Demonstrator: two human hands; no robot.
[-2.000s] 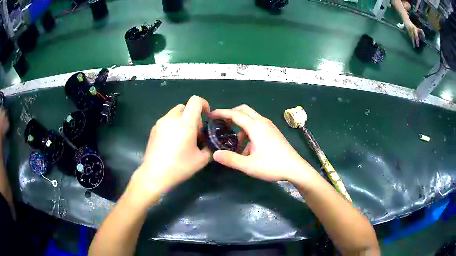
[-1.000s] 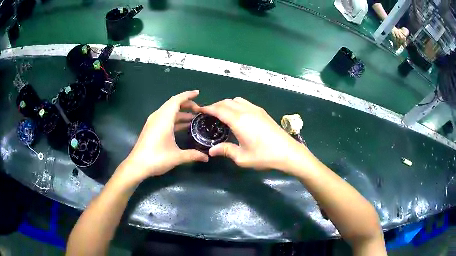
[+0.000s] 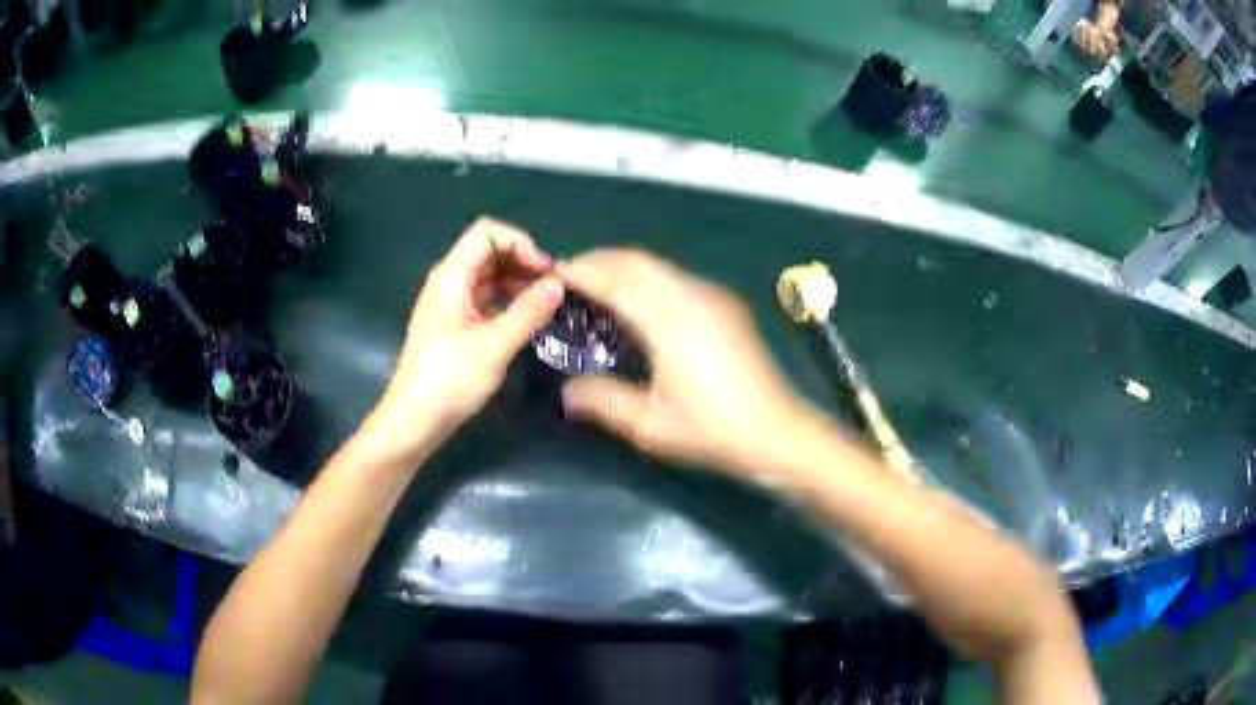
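Observation:
A black cylindrical housing [image 3: 579, 344] stands on the green bench mat between my hands. Its open top shows a glossy rim and blurred parts inside. My left hand [image 3: 482, 310] is at its upper left, thumb and fingers pinched together near the rim; whether something small is between them cannot be told. My right hand [image 3: 675, 351] is blurred and curls around the housing's right side, fingers at the top and thumb at the lower edge. Both palms are hidden.
The mallet [image 3: 809, 292] lies right of my hands. Open black housings [image 3: 251, 400] cluster at left, with a blue round board [image 3: 92, 369] on the mat. A small pale piece [image 3: 1135, 390] lies far right. Beyond the white strip [image 3: 647, 163], the belt carries black units [image 3: 882, 97]. Another person's hand [image 3: 1098, 30] shows top right.
My left hand has come off the housing's left side and its fingertips have closed together by the rim. My right hand stays around the housing. Units on the belt have shifted left in view.

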